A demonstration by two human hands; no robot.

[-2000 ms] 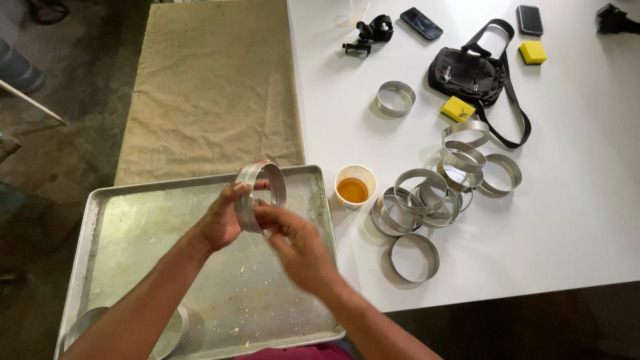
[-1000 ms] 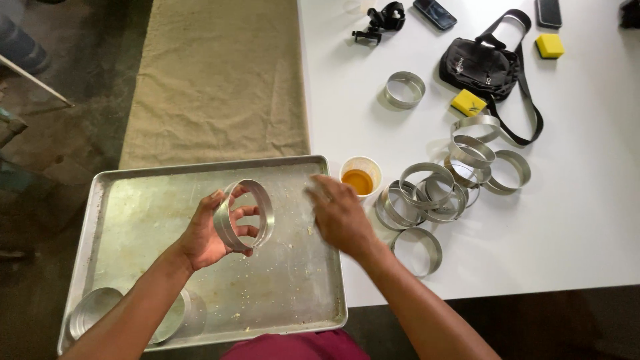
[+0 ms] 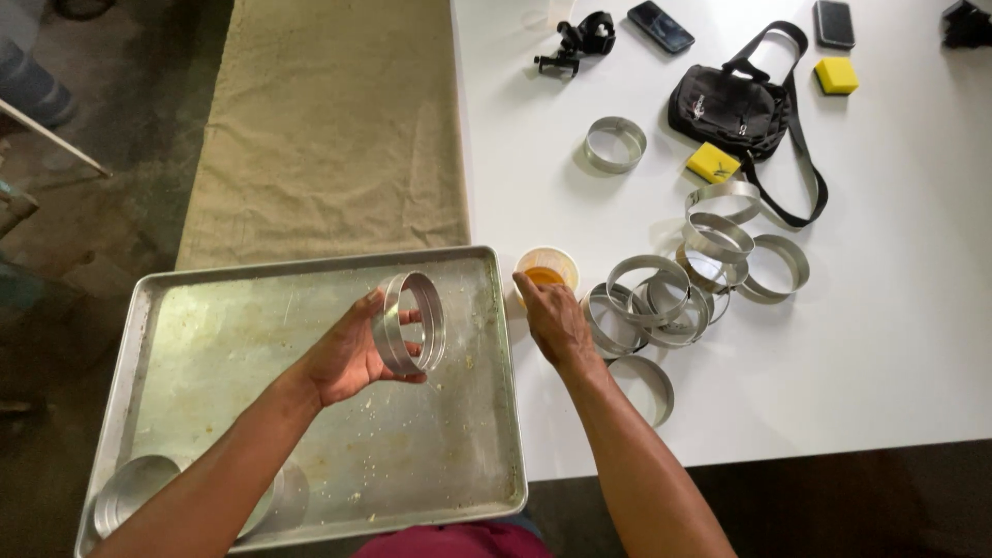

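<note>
My left hand holds a metal ring mold on edge above the aluminum sheet pan. My right hand is at a small white tub of orange-amber liquid, its fingers over the near rim; the fingertips are partly hidden, and nothing shows in them. Several more metal rings lie piled and overlapping right of the tub. A single ring stands apart behind it. Further round metal pieces rest in the pan's near left corner, partly behind my left forearm.
Tan cloth covers the surface behind the pan. On the white table lie a black bag with its strap, yellow sponges, a smartphone, another dark device and a black mount.
My right hand was at the ring two seconds ago, then moved right, off it, and is now at the tub. My left hand keeps hold of the ring over the pan.
</note>
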